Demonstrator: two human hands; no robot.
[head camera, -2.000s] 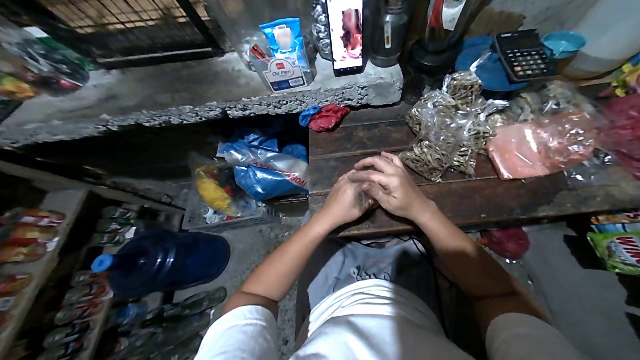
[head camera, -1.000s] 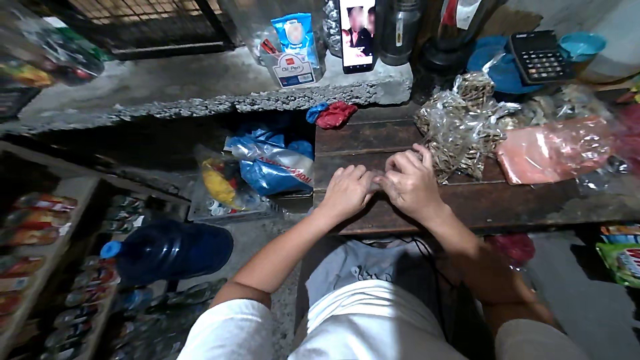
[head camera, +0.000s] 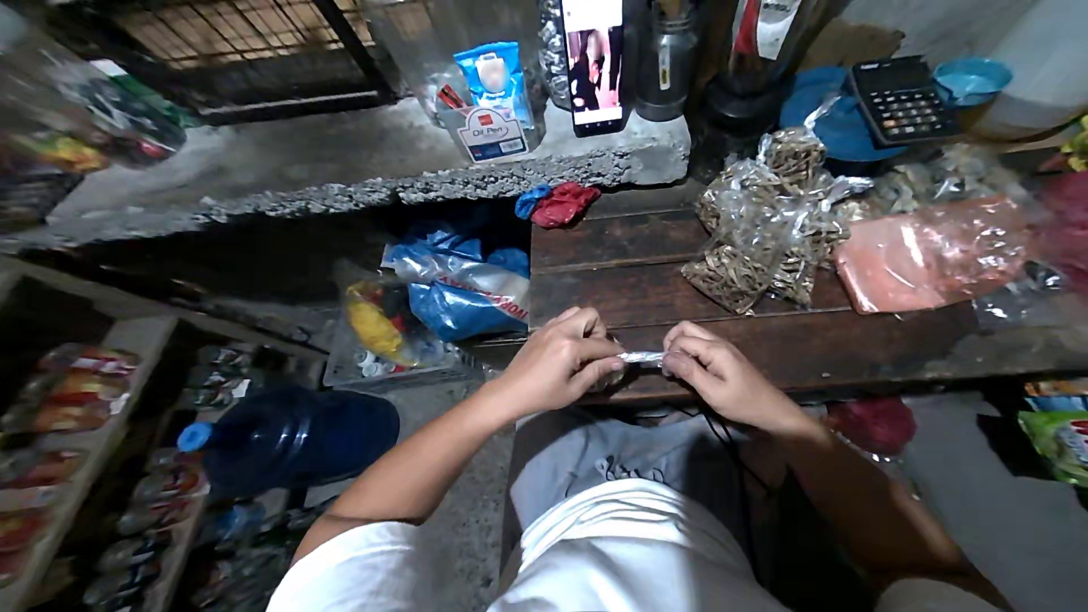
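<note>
Between my two hands, above the front boards of the dark wooden table (head camera: 620, 285), a twisted strip of clear plastic (head camera: 643, 358) is stretched. My left hand (head camera: 565, 357) pinches its left end, where some bunched plastic hangs below the fingers. The right end is between the thumb and fingers of my right hand (head camera: 710, 370). Clear plastic bags of dried brown pieces (head camera: 769, 225) lie beyond my right hand. To their right is a pink pack in clear plastic (head camera: 931, 255). A red and blue crumpled plastic piece (head camera: 565, 205) rests at the table's back left corner.
A concrete ledge (head camera: 323, 166) holds a phone (head camera: 595, 68), a clear box with a blue packet (head camera: 497, 102) and a glass jar (head camera: 665, 72). A calculator (head camera: 905, 100) stands at back right. A blue water jug (head camera: 297, 438) and bottle racks are at lower left.
My hands were close together over the table; they are now apart, with the twisted plastic showing between them.
</note>
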